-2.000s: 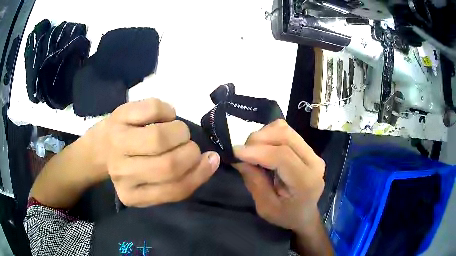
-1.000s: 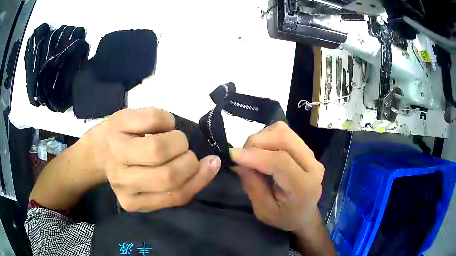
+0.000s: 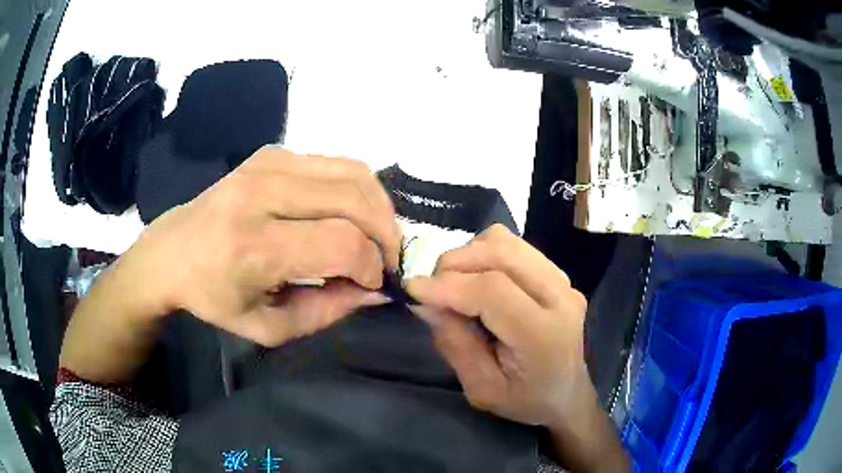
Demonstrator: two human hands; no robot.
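A narrow black side strip [image 3: 443, 201] with pale stitching is looped in front of me, over the white table's front edge. My left hand [image 3: 286, 245] pinches it near its lower end, fingertips almost touching those of my right hand. My right hand [image 3: 503, 323] grips the strip between thumb and fingers. The fingers hide the pinched part and much of the loop.
Sewn black pieces with pale edge lines [image 3: 111, 129] and black rounded panels [image 3: 231, 111] lie at the table's left. A dark machine arm [image 3: 559, 46] projects at the upper right. A board with thin metal parts [image 3: 637, 139] and a blue crate [image 3: 679, 369] are at the right.
My left hand has moved right and up onto the strip, and its fingers now close on it beside my right fingertips. The upper end of the loop is now partly covered.
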